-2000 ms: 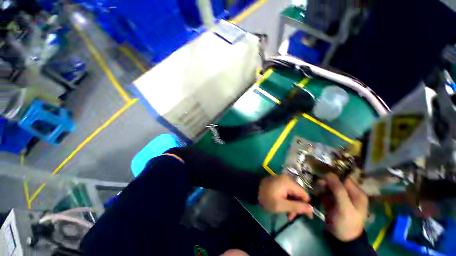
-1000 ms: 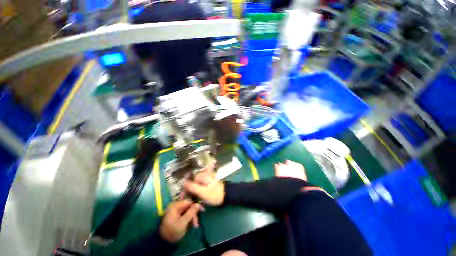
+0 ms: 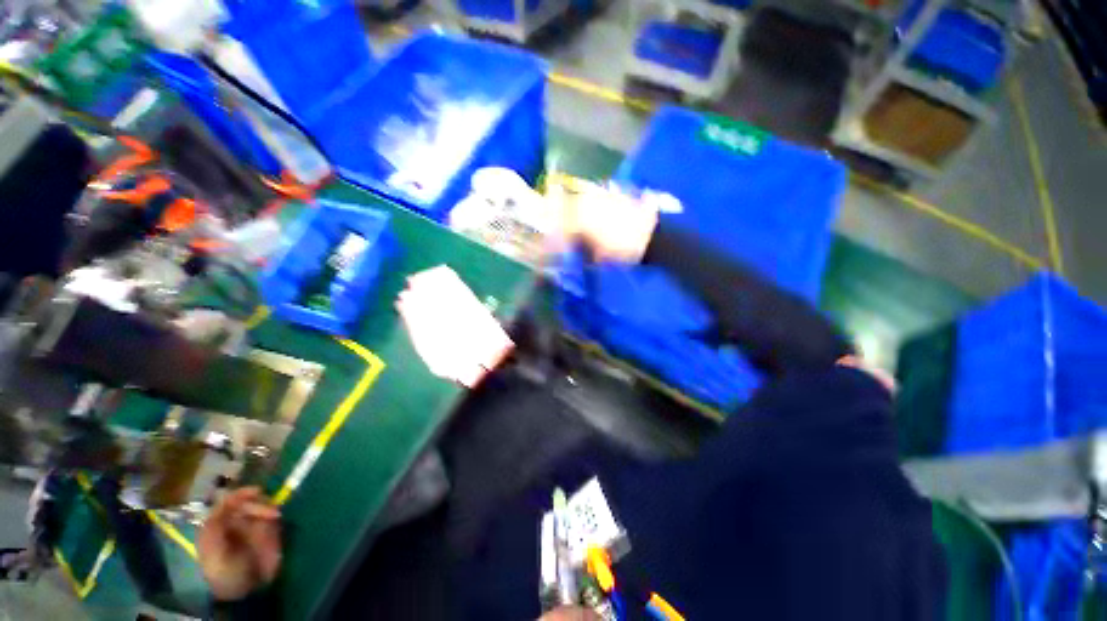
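My left hand [image 3: 239, 542] is at the bench edge at lower left, just below the fixture [image 3: 182, 471], fingers curled; no wire can be made out in it. My right hand [image 3: 613, 227] is stretched out to the right, blurred, over the near rim of the large blue tote with a green label [image 3: 759, 200]. Whether it holds anything is too blurred to tell. The silver press machine [image 3: 91, 328] stands at the left, blurred. A dark wire bundle [image 3: 136, 540] lies on the mat at lower left.
A small blue parts bin [image 3: 328, 267] sits on the green mat [image 3: 352, 467]. A white paper sheet [image 3: 452, 325] lies near the bench edge. The white desk fan [image 3: 500, 209] is left of my right hand. A blue tote with whitish contents [image 3: 425, 134] stands behind.
The view has swung to the right. My right hand has left the fixture and reached out to the labelled tote. My left hand stays near the fixture, now apart from my right.
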